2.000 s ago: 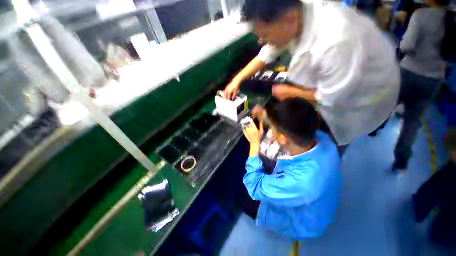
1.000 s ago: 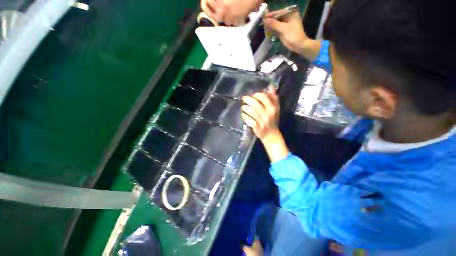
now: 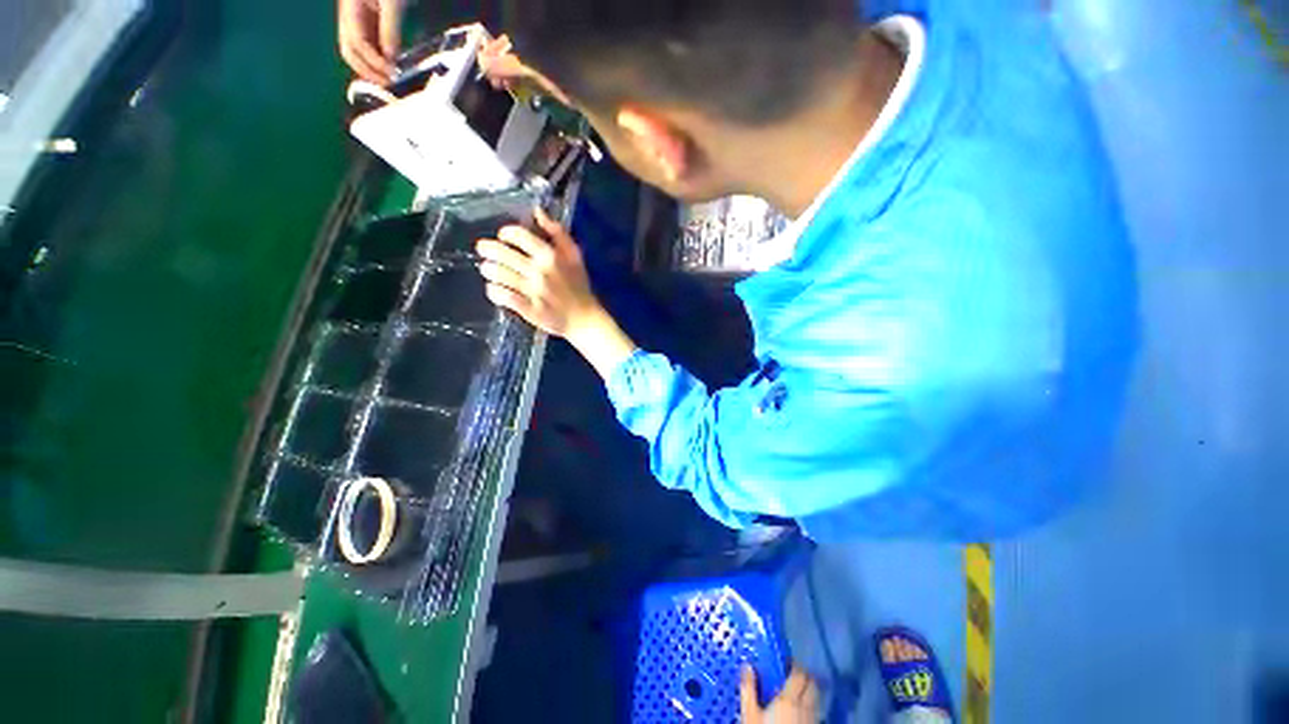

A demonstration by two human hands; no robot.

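A blue perforated plastic stool (image 3: 707,654) is at the bottom centre. My right hand (image 3: 780,699) is at the stool's near edge, cut off by the picture's bottom, its fingers on the rim; it looks closed on it. My left hand is not in view. Beside the stool, black blister trays (image 3: 403,371) lie stacked on the bench, with a pale tape ring (image 3: 366,519) on their near end. A dark pouch (image 3: 337,686) lies at the bottom left, partly cut off.
A seated worker in blue (image 3: 919,325) fills the right of the bench, one hand on the trays. Another person's hand touches a white housing (image 3: 445,139) at the top. A green conveyor side (image 3: 127,382) runs along the left. A shoe (image 3: 909,670) stands by yellow-black floor tape (image 3: 978,622).
The view has moved in closer and turned downward. The blue stool now shows clearly with my hand at it. The seated worker's hand stays on the trays.
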